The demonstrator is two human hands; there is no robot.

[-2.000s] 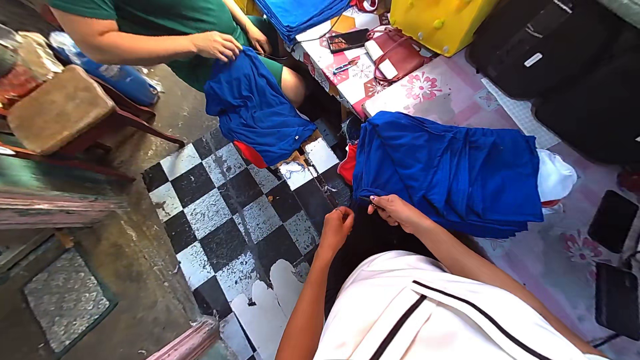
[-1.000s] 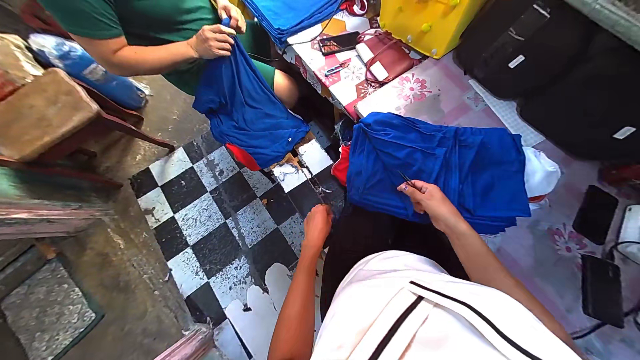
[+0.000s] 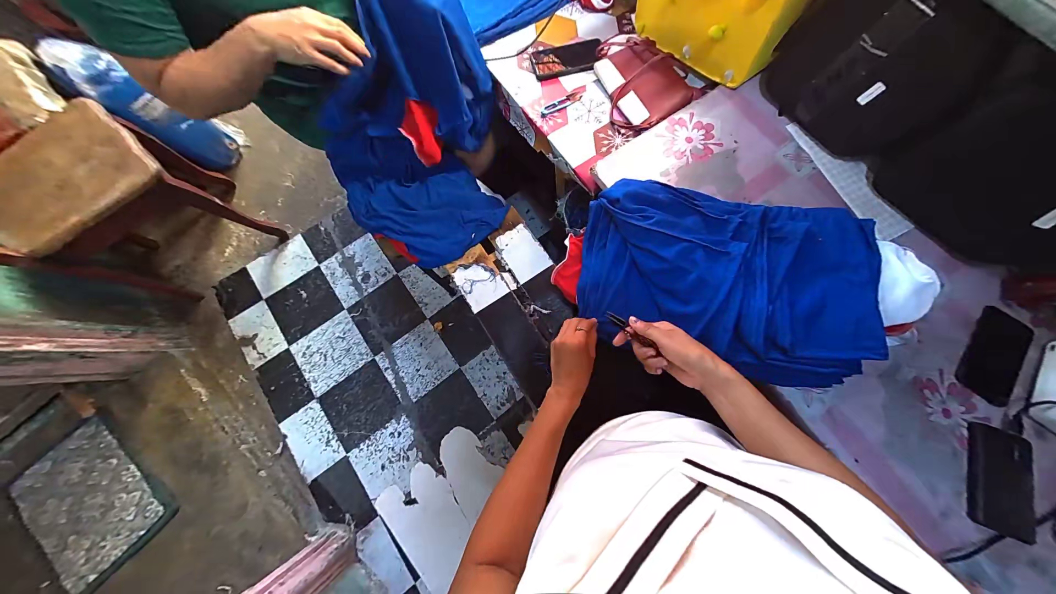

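Blue fabric garments [image 3: 726,272] lie stacked along the table edge, with a red part [image 3: 568,271] at their left end and white cloth [image 3: 906,285] at their right. My right hand [image 3: 668,351] grips a small dark pointed tool [image 3: 627,328], possibly thread snips, over the stack's near edge. Just left of it, my left hand [image 3: 573,346] has its fingers closed at the near left corner of the blue fabric; whether it pinches the cloth or a thread is too small to tell.
Across from me a person in green [image 3: 309,41] handles blue and red garments [image 3: 429,206]. The floral-covered table [image 3: 858,462] holds phones [image 3: 994,355], a dark red bag [image 3: 648,82], a pen [image 3: 563,102] and a yellow container [image 3: 718,33]. Black bags [image 3: 932,124] lie at the right; a wooden chair [image 3: 74,181] stands left.
The other person has lifted the blue garment, and a red part of it now shows. My two hands have come closer together at the near edge of the blue stack.
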